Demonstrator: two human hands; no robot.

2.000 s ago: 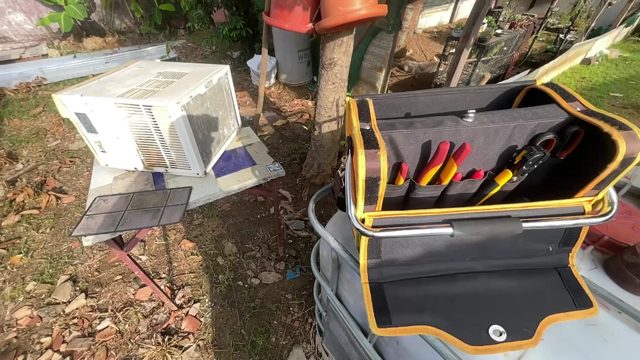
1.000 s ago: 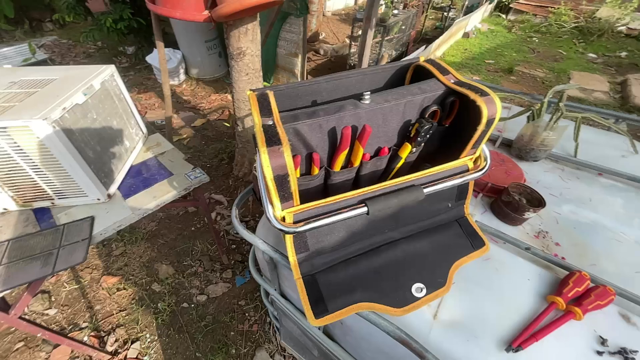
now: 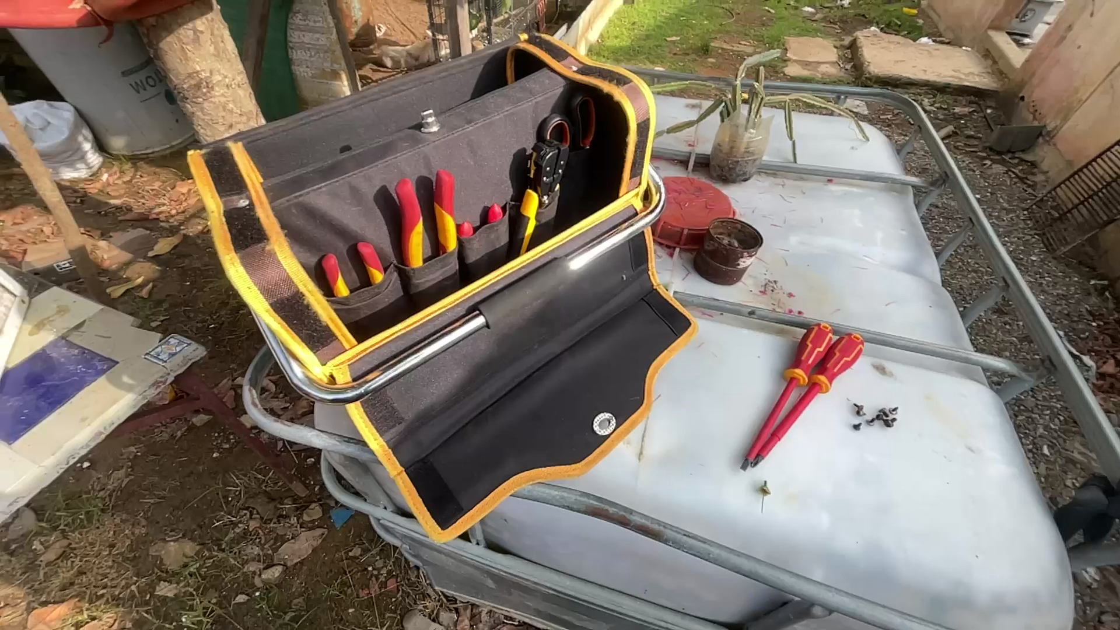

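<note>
Neither my left hand nor my right hand shows in the head view. A black fabric tool bag with yellow trim [image 3: 289,254] stands unfolded, its front flap [image 3: 560,394] hanging down over a metal bar handle [image 3: 420,359]. Red and yellow handled pliers [image 3: 409,223] stick up from its pockets. Beside them are a black and yellow tool [image 3: 544,175] and an orange and black loop handle [image 3: 584,118]. Two red insulated screwdrivers [image 3: 809,385] lie side by side on a white plastic tank [image 3: 945,525], with several small dark screws [image 3: 879,416] to their right.
A galvanized tube frame [image 3: 1006,271] surrounds the tank. On the tank are a red lid [image 3: 691,213], a rusty round can [image 3: 728,250] and a potted plant [image 3: 739,144]. Left stands a worn table [image 3: 96,367]. A tree trunk [image 3: 206,70] and grey bin [image 3: 105,87] are behind.
The view has swung far to the right: the white air conditioner unit has nearly left the picture, while the screwdrivers and screws have come into it. The bag stays on the tank.
</note>
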